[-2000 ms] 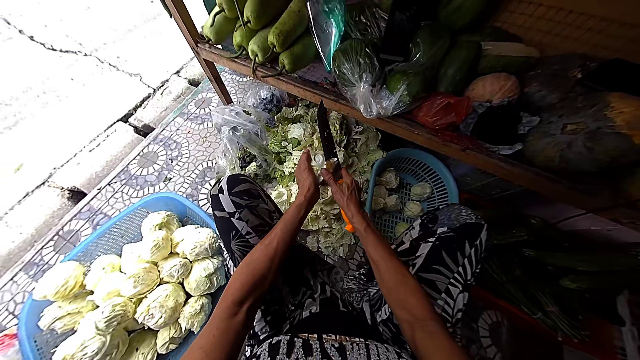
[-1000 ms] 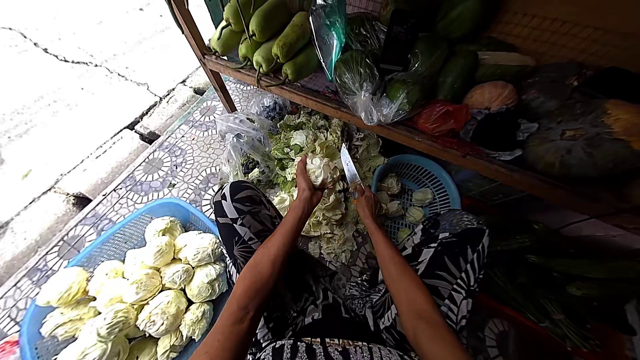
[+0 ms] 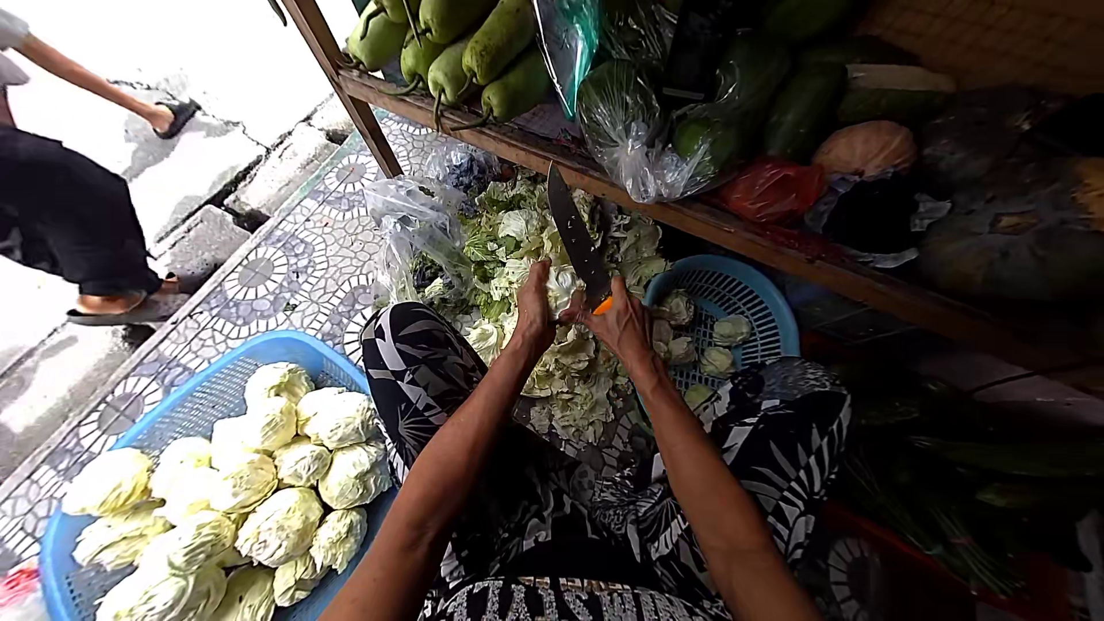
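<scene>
My right hand (image 3: 619, 323) grips the orange handle of a kitchen knife (image 3: 573, 228), its dark blade pointing up and away from me. Close beside it, my left hand (image 3: 536, 306) is wrapped round a pale cabbage head (image 3: 564, 286), partly hidden by the fingers and the blade. Below and beyond both hands lies a heap of loose cabbage leaves (image 3: 569, 388). A blue plastic basket (image 3: 297, 345) at the left is piled with pale cabbage heads (image 3: 280, 526). Small cabbage heads (image 3: 731, 330) sit in a round blue basket (image 3: 780, 310) right of the leaves.
A wooden shelf (image 3: 733, 226) with green gourds (image 3: 448, 73), bagged vegetables and a red plastic bag (image 3: 774, 191) crosses the top. A clear plastic bag (image 3: 414, 224) lies left of the leaves. On the pavement at left, a person in dark trousers (image 3: 69, 207) passes. Dark greens lie at lower right.
A person has come into view at the left. The knife has swung from beside the cabbage head to over it, and my hands have come together again.
</scene>
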